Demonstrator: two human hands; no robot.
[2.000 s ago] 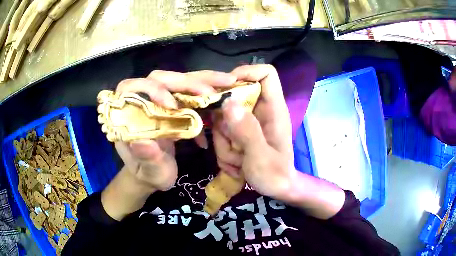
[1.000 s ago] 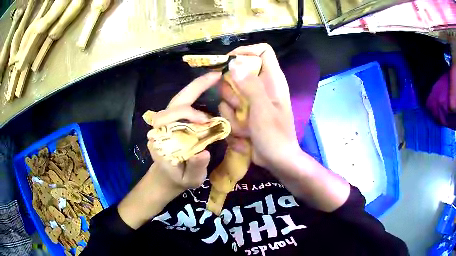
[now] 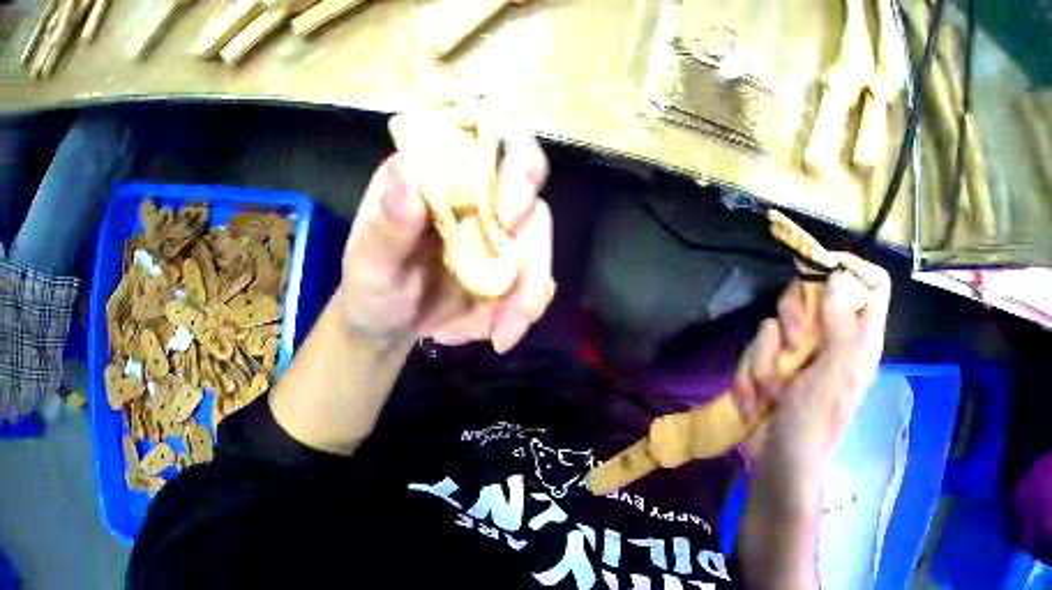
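My left hand [image 3: 444, 248] holds a pale-tan moulded leg's foot end [image 3: 467, 219] in front of the bench edge; its hollow side shows, and the upper part is washed out by glare. My right hand [image 3: 813, 346], apart to the right, holds a second leg piece [image 3: 692, 436] slanting down to the left. At its fingertips is a flat tan sole piece [image 3: 796, 239] with a small black insert [image 3: 814, 272] beside it. Whether the sole piece touches the leg is hidden by the fingers.
The tan bench [image 3: 611, 81] crosses the top, with legs [image 3: 848, 92] at both sides, a crusted work plate [image 3: 715, 72] and a black cable [image 3: 906, 161]. A blue left bin [image 3: 302, 248] holds brown sole pieces. A whitish-lined blue bin [image 3: 932, 426] is at right.
My hands have moved apart, the left up toward the bench with its foot end turned, the right out to the right with its leg and sole piece. The view has shifted, showing more bench.
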